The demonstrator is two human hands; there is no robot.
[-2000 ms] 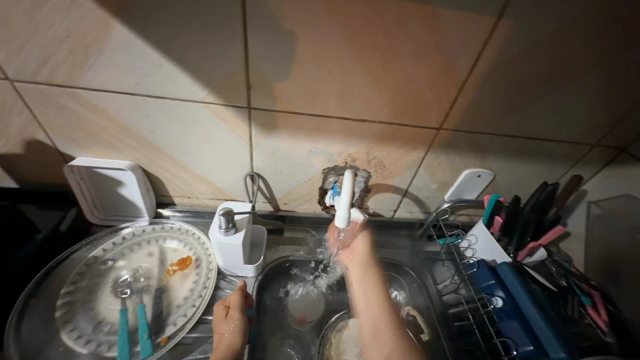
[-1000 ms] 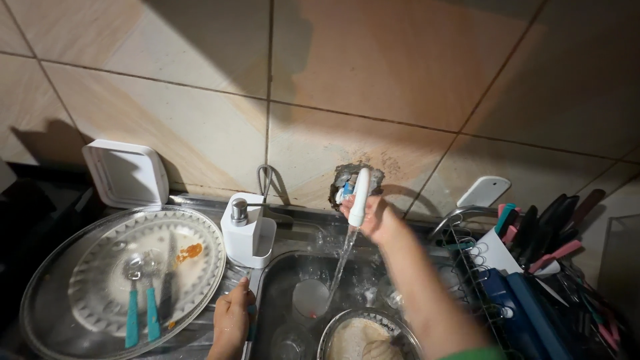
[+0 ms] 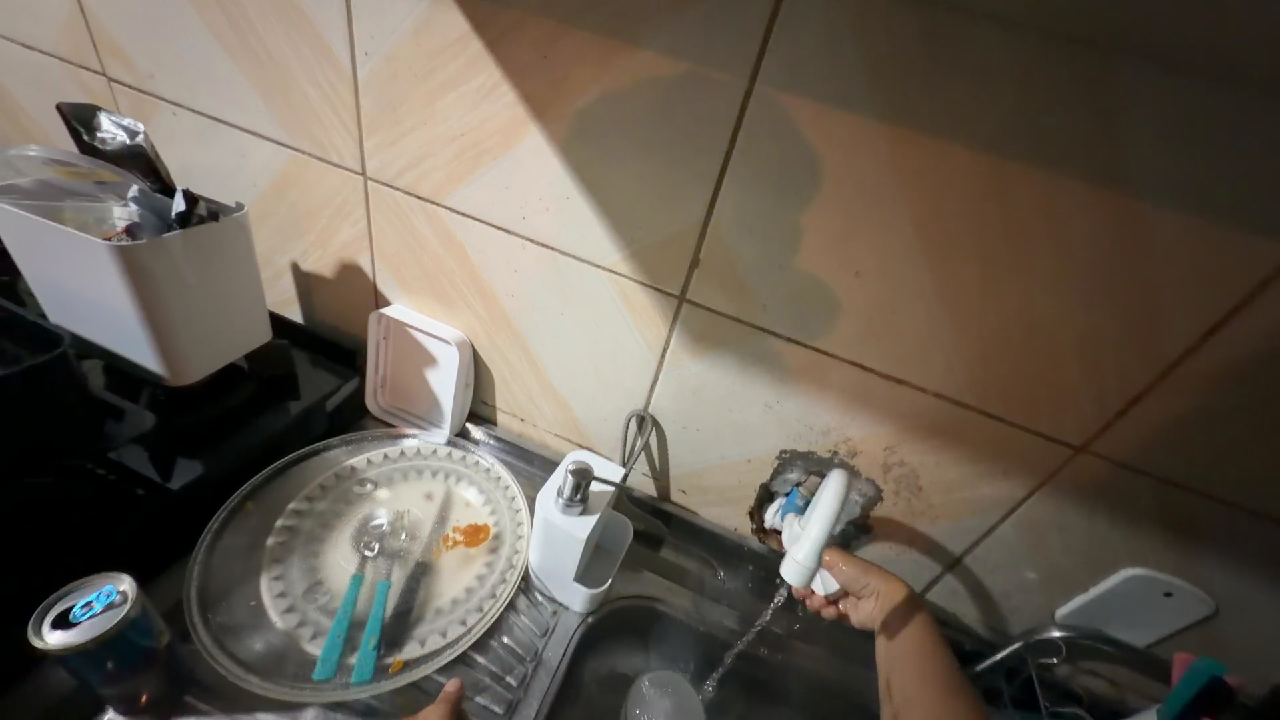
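My right hand [image 3: 858,592] grips the outlet end of a white plastic faucet [image 3: 822,520] that comes out of a hole in the tiled wall. Water runs from it into the metal sink [image 3: 590,665], onto a translucent round container [image 3: 664,697]. Of my left hand [image 3: 441,704] only a fingertip shows at the bottom edge, near the ribbed drainboard; the rest is out of frame. Close to that hand, a glass turntable plate [image 3: 205,600] holds a patterned plate [image 3: 300,530] with an orange food stain, two teal-handled utensils [image 3: 355,625] and a knife [image 3: 408,590].
A white soap dispenser [image 3: 570,540] stands between plates and sink. A white lid [image 3: 418,370] leans on the wall. At left are a drink can [image 3: 98,630] and a white bin [image 3: 150,290] on the stove. A dish rack [image 3: 1060,650] is at right.
The view has swung left, bringing the bin and can into sight. My right hand was under the running water two seconds ago and now holds the faucet. My left hand has mostly left the frame.
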